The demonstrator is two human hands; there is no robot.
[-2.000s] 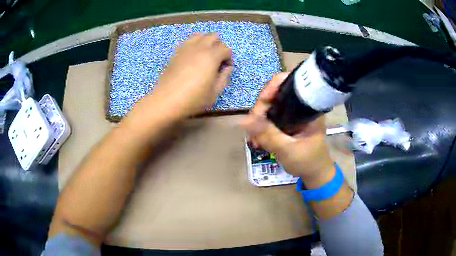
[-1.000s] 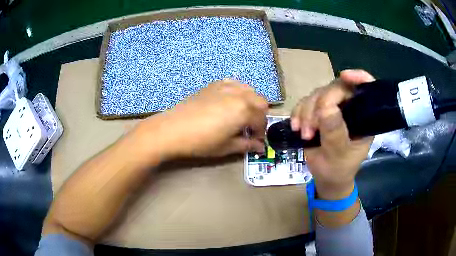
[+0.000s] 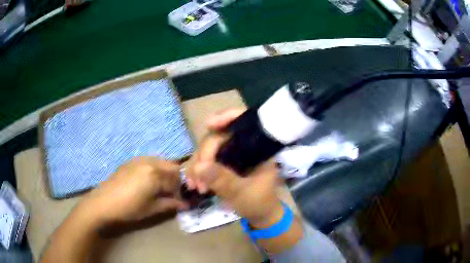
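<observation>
My right hand, with a blue wrist strap, is shut on the black electric screwdriver, its tip end pointing down-left over the open socket housing. The bit is hidden. My left hand is at the housing's left side, its fingertips close to the screwdriver's front end; blur hides whether it holds anything. The white housing lies on the cardboard mat, mostly covered by my hands. The screw tray, full of screws, is just beyond my left hand.
A bagged cord lies right of the housing on the dark bench. White socket units stand at the left edge. Another open housing is on the green conveyor beyond the pale rail. The screwdriver cable runs off to the right.
The camera view has swung right, so tray, mat and housing appear further left and tilted. The screwdriver has gone from nearly level to more upright. An open housing on the conveyor has come into view.
</observation>
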